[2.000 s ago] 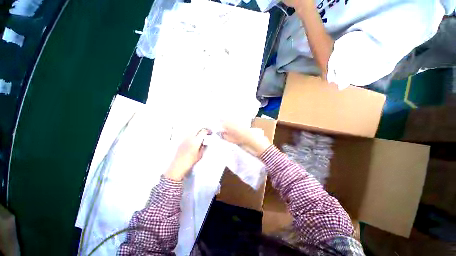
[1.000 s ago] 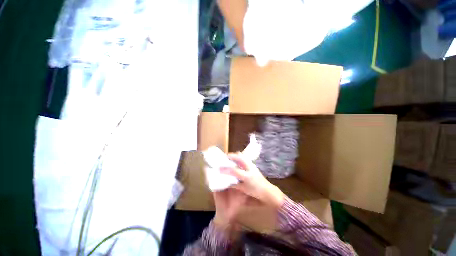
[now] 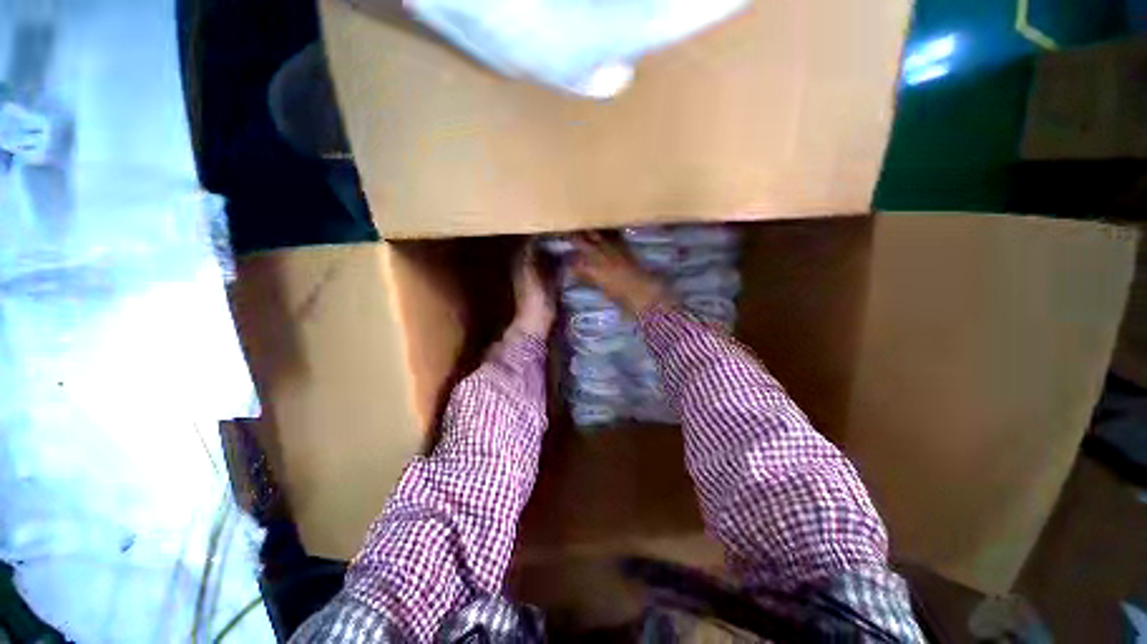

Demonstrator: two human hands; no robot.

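The large open carton [image 3: 994, 377] lies right below me with its flaps spread. Bagged products [image 3: 604, 365] are packed in rows inside it, whitish and shiny. My left hand [image 3: 533, 296] is down in the carton at the left edge of the rows, near the far wall. My right hand [image 3: 616, 274] is bent over the far end of the left row. A whitish packet shows at the fingers of both hands, partly hidden by them; I cannot tell which hand grips it.
White sheets [image 3: 113, 315] lie on the left, with a thin yellowish cord [image 3: 211, 572] low on them. Another person's white sleeve [image 3: 566, 32] hangs over the carton's far flap. Brown boxes [image 3: 1088, 101] stand at the right, on or beside green floor.
My hands have moved from the white sheets over to the carton with a whitish bag and reached down inside. The view has shifted right and closer to the carton.
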